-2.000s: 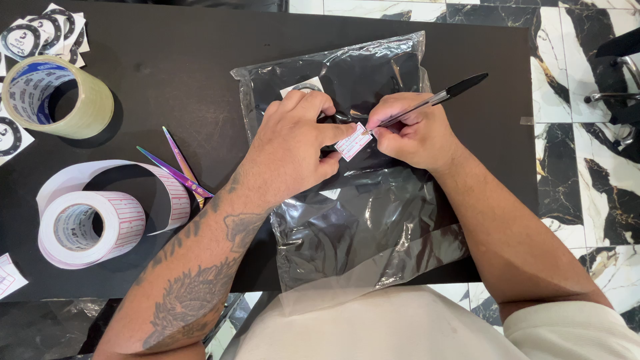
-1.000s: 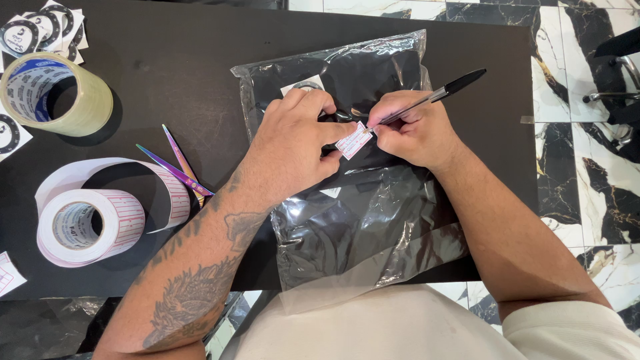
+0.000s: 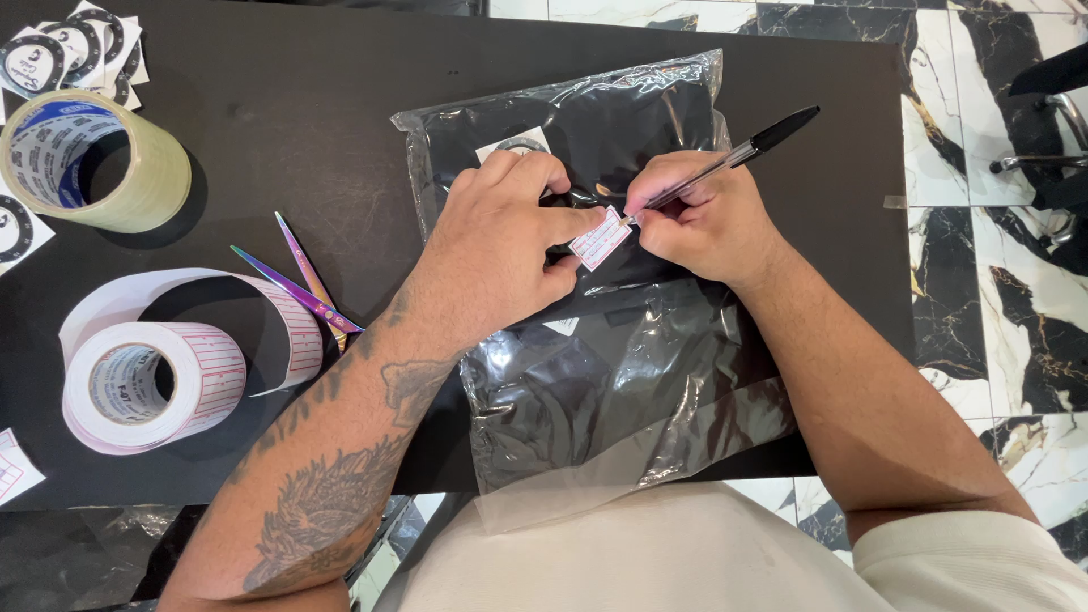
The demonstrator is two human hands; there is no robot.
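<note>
A clear plastic bag (image 3: 595, 382) with black folded contents lies flat on the black table. On its upper part is a small white label with red lines (image 3: 602, 240), which bears handwriting. My left hand (image 3: 501, 238) rests on the bag, with index fingertip and thumb at the label's left side. A ballpoint pen with a black cap on its back end (image 3: 739, 159) is in my right hand (image 3: 705, 221), its tip touching the label's upper right part. Behind my left fingers, a round-printed sticker (image 3: 514, 144) is partly hidden.
Open rainbow-coloured scissors (image 3: 310, 297) lie left of my left forearm, beside a roll of red-lined labels (image 3: 200, 374) with a loose curled strip. A large roll of clear packing tape (image 3: 157, 170) stands at the upper left, near several round-printed stickers (image 3: 72, 51) on the table (image 3: 340, 110).
The pen's back end has shifted and tilted slightly as my right hand makes small moves at the label. My left hand has stayed in place.
</note>
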